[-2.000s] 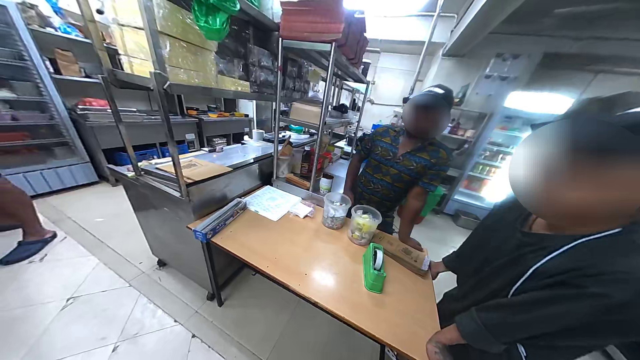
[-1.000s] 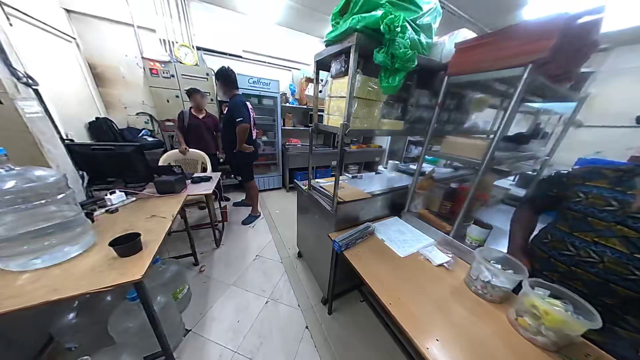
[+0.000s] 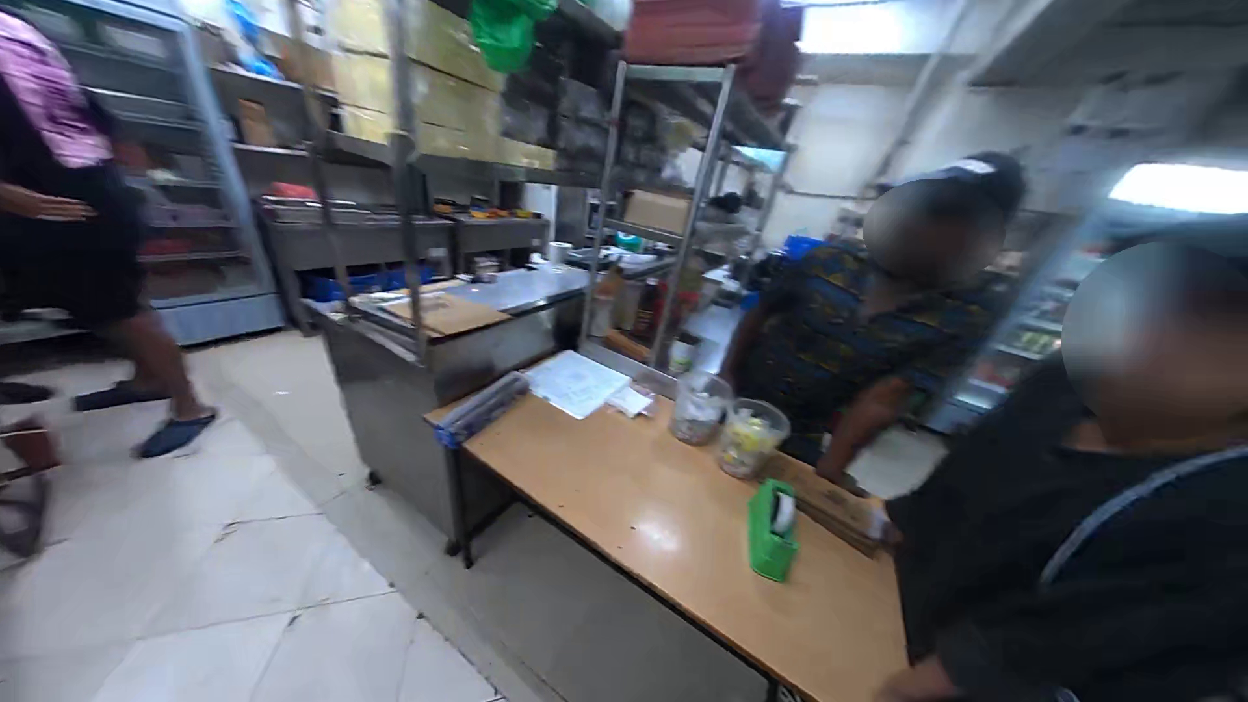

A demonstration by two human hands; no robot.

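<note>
Neither my left hand nor my right hand shows in the head view. On the wooden-topped table [image 3: 624,517] stand a green tape dispenser [image 3: 773,531] with a roll of tape and two clear plastic tubs, one [image 3: 700,408] with small greyish contents, the other [image 3: 752,441] with yellow and white ones. A long brown cardboard box [image 3: 837,517] lies along the far edge, beside a person's hand. Papers [image 3: 577,383], a small white packet [image 3: 632,401] and a long roll box with a blue end [image 3: 483,408] lie at the table's left end.
Two people stand at the table, one in a patterned shirt [image 3: 858,322], one in black [image 3: 1072,487]. Another person [image 3: 88,195] is at the far left by a glass-door fridge [image 3: 214,195]. A steel counter [image 3: 390,419] and metal racks [image 3: 673,234] stand behind the table.
The view has swung left, then back right to the table. A person in dark shorts now stands at the far left, where two seconds ago only a leg showed. The things on the table look unmoved.
</note>
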